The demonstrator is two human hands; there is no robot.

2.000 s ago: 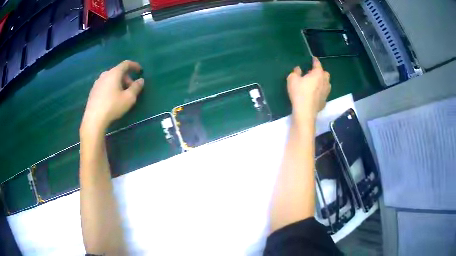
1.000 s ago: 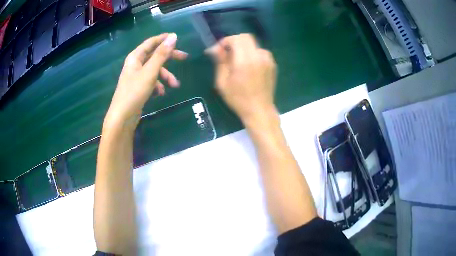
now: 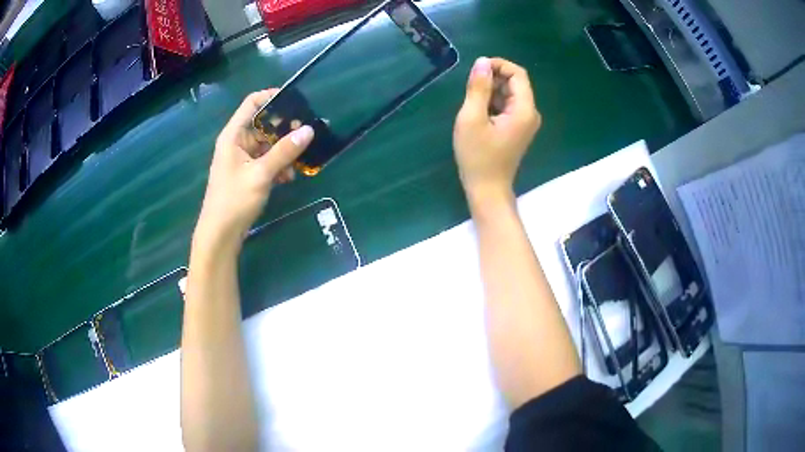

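Observation:
My left hand (image 3: 252, 154) grips the black-panel end of a phone middle frame (image 3: 331, 141), thumb on top, above the green belt. The frame is tilted, its far end up and to the right; green shows through its opening. My right hand (image 3: 499, 124) is off the frame, to its right, with fingers curled together; I cannot tell whether anything is between them. A row of frames (image 3: 343, 231) lies along the edge of the white sheet (image 3: 379, 353), partly hidden by my left forearm.
Overlapping frames (image 3: 662, 256) lie on the sheet's right part. Another frame (image 3: 621, 46) lies on the green belt (image 3: 397, 190) at the upper right, near metal equipment (image 3: 697, 53). A black ridged tray (image 3: 71, 106) and a red tray (image 3: 304, 11) are at the back. Printed sheets (image 3: 750, 256) lie far right.
The frame that my right hand moved blurred over the belt is now in my left hand. My right hand has let go and moved right. Another frame has appeared at the upper right.

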